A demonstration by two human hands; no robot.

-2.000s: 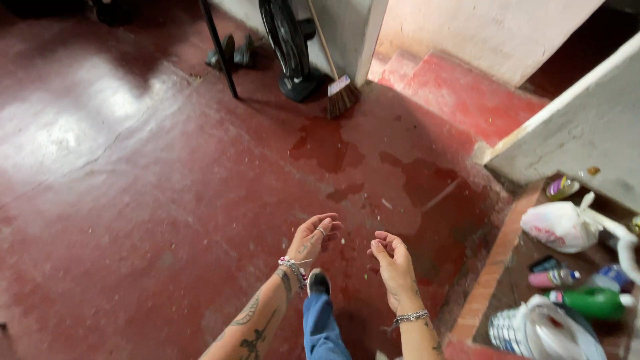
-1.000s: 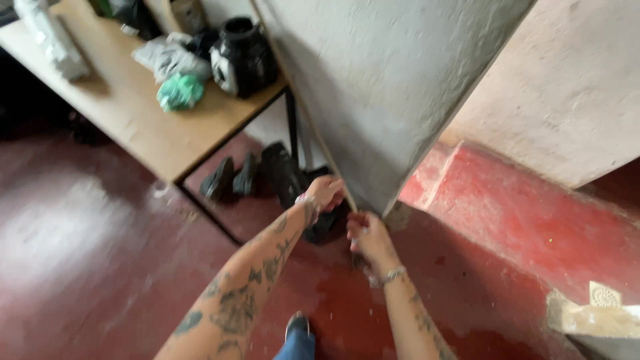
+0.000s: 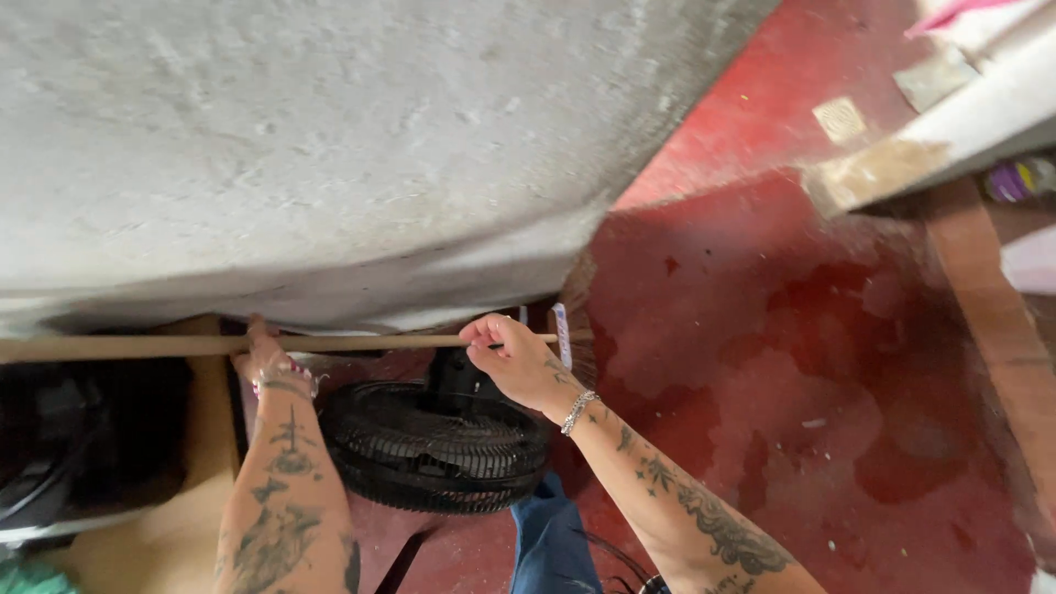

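Observation:
A broom's wooden handle (image 3: 396, 341) runs sideways along the base of the wall, its head (image 3: 563, 334) at the right end, partly hidden behind my right hand. My left hand (image 3: 268, 359) grips the handle at the left, beside the table's edge. Closer to the head, my right hand (image 3: 507, 355) has its thumb and fingers closed around the handle. A black electric fan (image 3: 437, 445) stands just below the handle, between my forearms.
A rough grey-white wall (image 3: 330, 148) fills the upper left. A wooden table (image 3: 157, 536) with a black object (image 3: 91, 437) is at lower left. The red floor (image 3: 701, 396) has dark wet patches. At right are a red step (image 3: 767, 107) and a low wall's end (image 3: 874, 173).
Two seconds ago both hands were empty over the floor, and the broom leaned by the wall. Now both hands are on its handle. The view has swung closer to the wall.

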